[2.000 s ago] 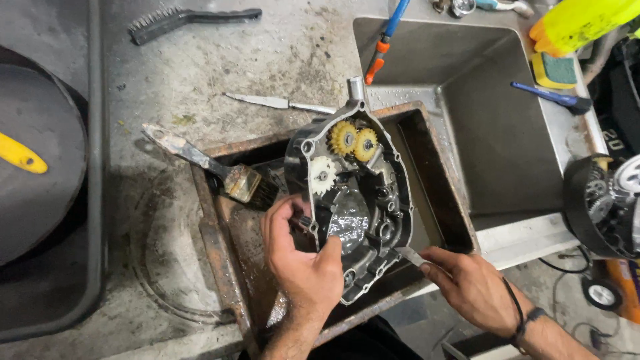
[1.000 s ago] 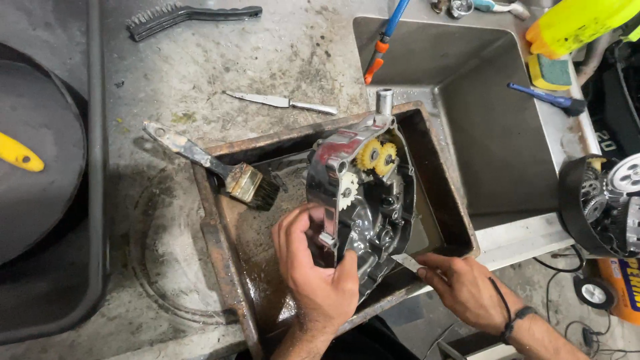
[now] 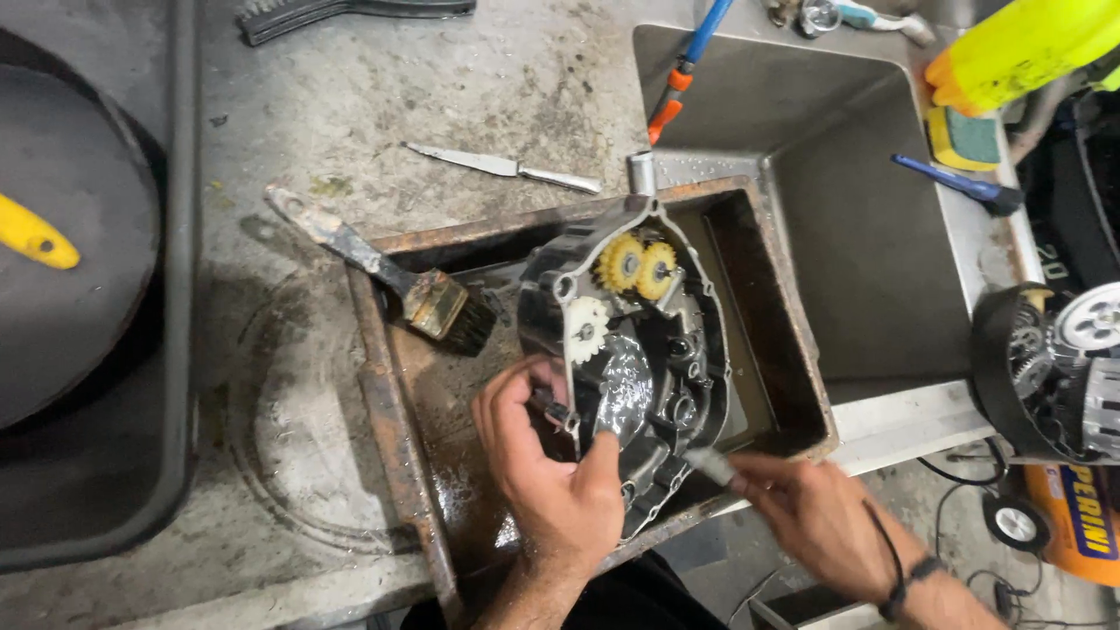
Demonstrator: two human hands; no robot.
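Over a rusty metal tray [image 3: 394, 446] an engine side cover [image 3: 647, 437], with yellow gears [image 3: 623, 262] and a white gear [image 3: 586, 330] inside, is tilted with its open side up. My left hand [image 3: 556, 472] grips its lower left wall, thumb over the rim. My right hand [image 3: 814, 516] pinches a small flat grey blade or scraper [image 3: 710, 465], its tip at the cover's lower right rim; the rest of it is hidden in my fingers. A dirty paintbrush [image 3: 429, 302] leans over the tray's left edge, bristles inside.
A knife [image 3: 503, 164] lies on the stained counter [image 3: 350, 114] behind the tray, near a black wire brush [image 3: 350, 13]. A black tub [image 3: 182, 262] stands left. At right are a steel sink [image 3: 866, 210], a sponge [image 3: 964, 138], a blue brush [image 3: 954, 182] and another machine part with gears [image 3: 1041, 367].
The cover was turned more on its side one second ago; now its inside faces up more. My left hand has moved with it. The small blade stays in my right hand near the rim.
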